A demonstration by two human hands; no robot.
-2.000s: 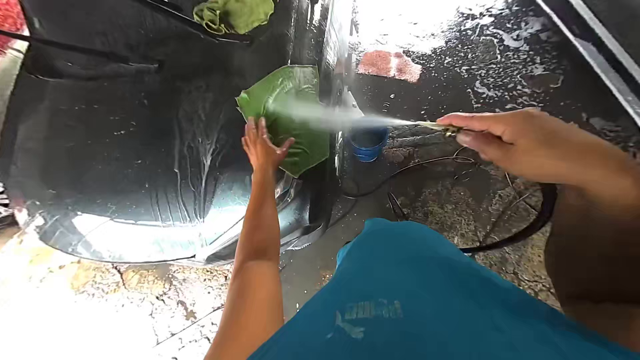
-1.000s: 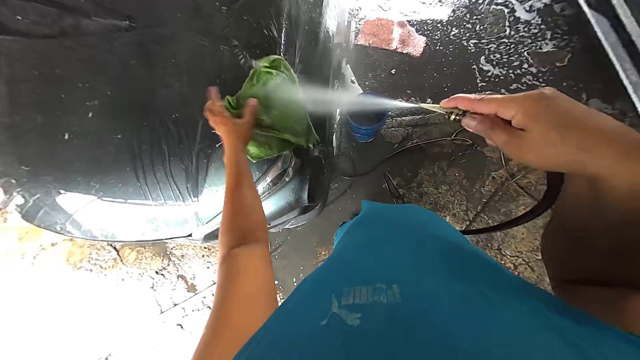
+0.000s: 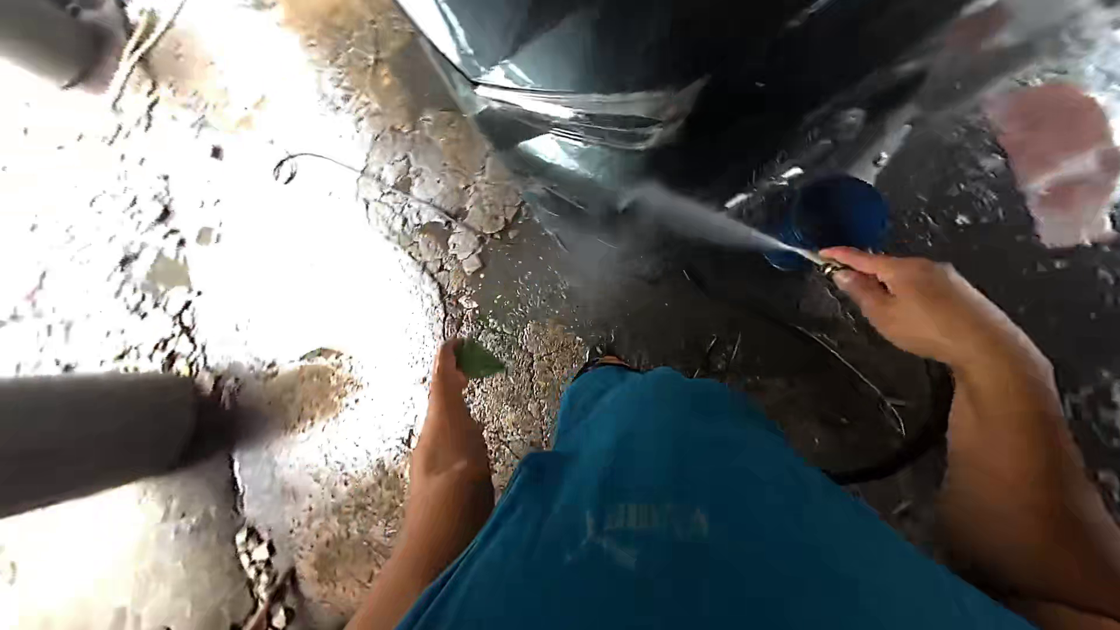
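My right hand (image 3: 910,302) grips a thin spray nozzle (image 3: 824,261), from which a white jet (image 3: 700,219) shoots left toward the front corner of a dark, wet car (image 3: 726,79). Low at centre-left, over the ground, is my left hand (image 3: 451,420), seen edge-on. A small part of a green cloth (image 3: 479,359) shows at its fingertips; the rest of the cloth and most of the fingers are hidden. The car's headlight (image 3: 586,114) lies above the spray.
A blue bucket (image 3: 842,213) stands just beyond the nozzle. A dark hose (image 3: 910,455) curves over the wet ground at the right. Cracked, sunlit concrete (image 3: 332,262) and a thick grey post (image 3: 96,437) are at the left. A reddish patch (image 3: 1059,162) marks the ground at upper right.
My left hand has come away from the car with the green cloth, which was spread flat, then bunched up. The jet no longer hits the cloth. The view has turned strongly.
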